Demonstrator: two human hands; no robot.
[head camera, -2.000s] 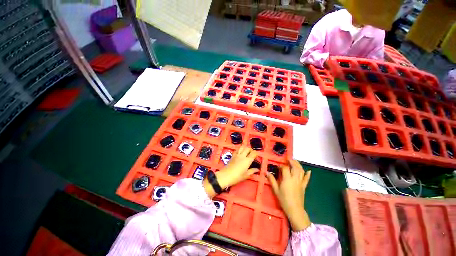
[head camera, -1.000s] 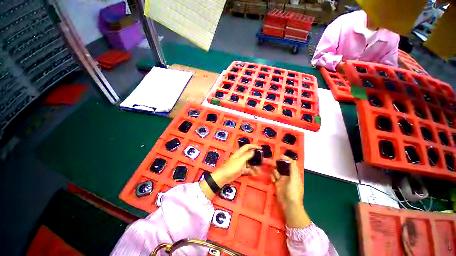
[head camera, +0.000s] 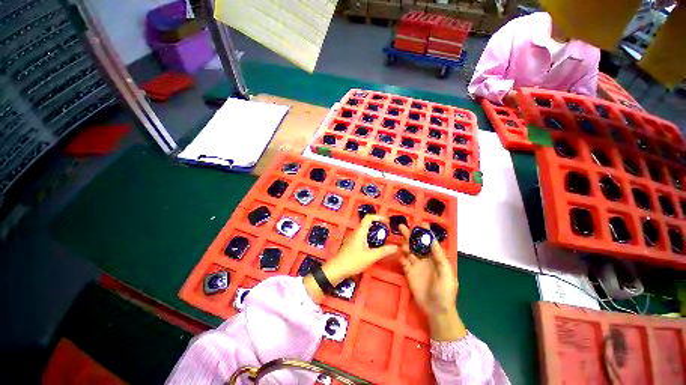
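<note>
A red-orange compartment tray (head camera: 380, 327) lies in front of me with watch units in many pockets, some black side up, some with a white patterned side up. Several front right pockets are bare. My left hand (head camera: 352, 256) holds a watch unit (head camera: 377, 234) by its fingertips above the tray. My right hand (head camera: 434, 282) holds another watch unit (head camera: 421, 241) at its fingertips, close beside the first. Both held units show a dark face with a pale round centre. The two units do not touch.
A full tray (head camera: 323, 151) lies behind on a white sheet (head camera: 500, 225). Another full tray (head camera: 553, 237) is raised at right. A large-pocket tray (head camera: 575, 350) sits front right, cables (head camera: 613, 289) behind it. A clipboard (head camera: 235, 135) is rear left. A pink-sleeved person (head camera: 538, 60) is across the bench.
Two seconds ago both hands were down at the tray pockets. They then lifted a unit each. Since one second ago the units have turned from plain dark faces to faces with pale centres.
</note>
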